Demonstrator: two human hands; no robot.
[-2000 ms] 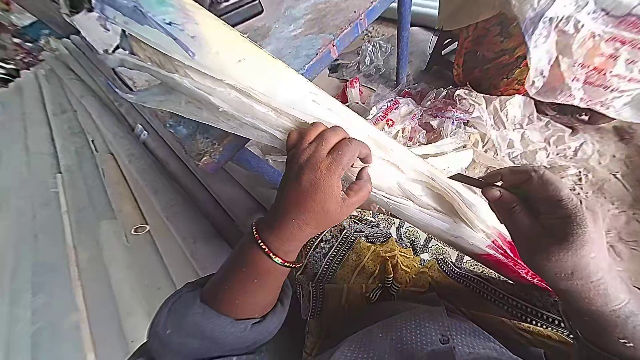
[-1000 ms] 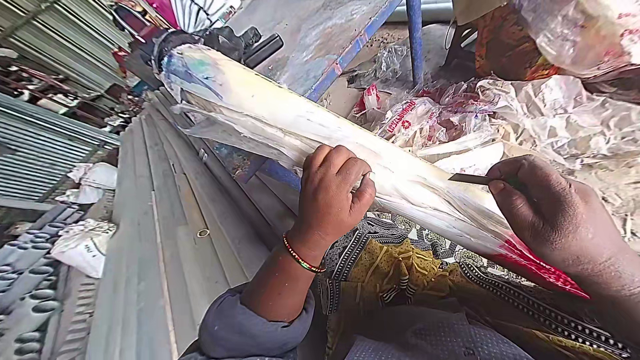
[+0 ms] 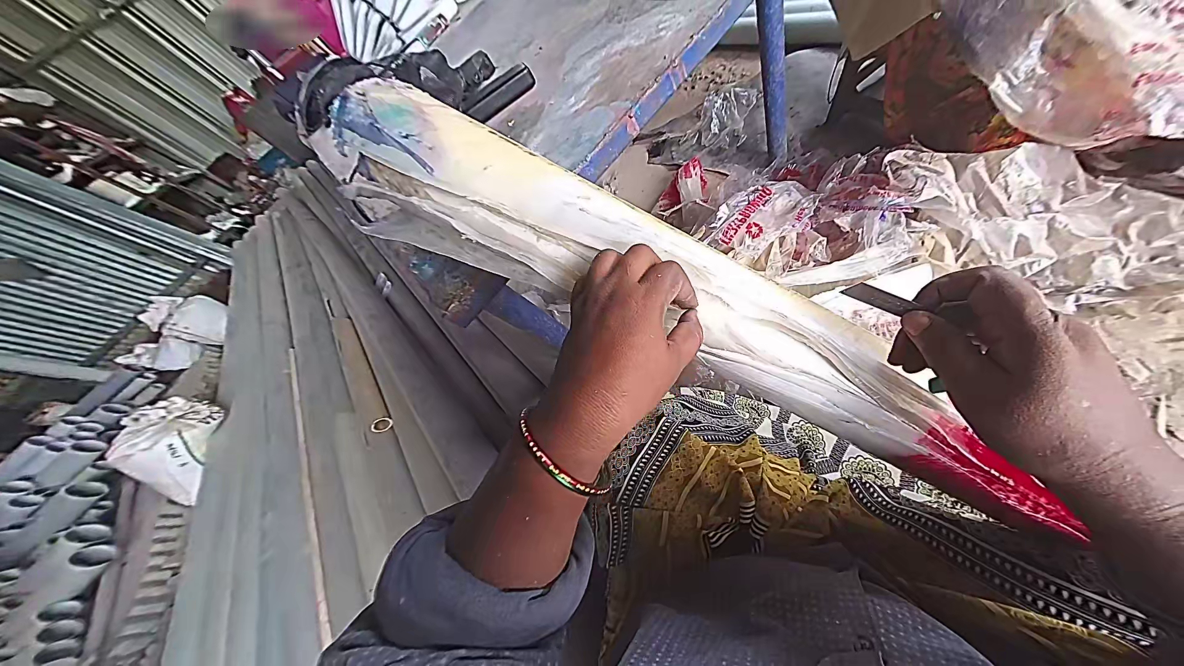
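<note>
A long roll wrapped in whitish plastic film (image 3: pixel 795 333) lies slanting across my lap, its near right end red and its far end stained blue and cream. My left hand (image 3: pixel 634 342), a beaded bangle on its wrist, rests on the middle of the roll with curled fingers, which seem to pinch the film; the fingertips are partly hidden. To the right, my right hand (image 3: pixel 999 342) grips a small dark flat blade (image 3: pixel 879 299), its tip pointing left just above the roll's upper edge. The film lies in loose folds along the roll.
Long grey panels (image 3: pixel 268 416) stretch away at the left, beside stacked grey pipes (image 3: pixel 55 546) and a white sack (image 3: pixel 171 444). A paint-stained table with a blue frame (image 3: pixel 638 120) stands beyond the roll. Crumpled clear plastic bags (image 3: pixel 999 203) cover the ground at the right.
The view has swung to take in more at the left. My right hand and the blade have shifted from over the film to the roll's upper edge. My left hand keeps its place on the roll.
</note>
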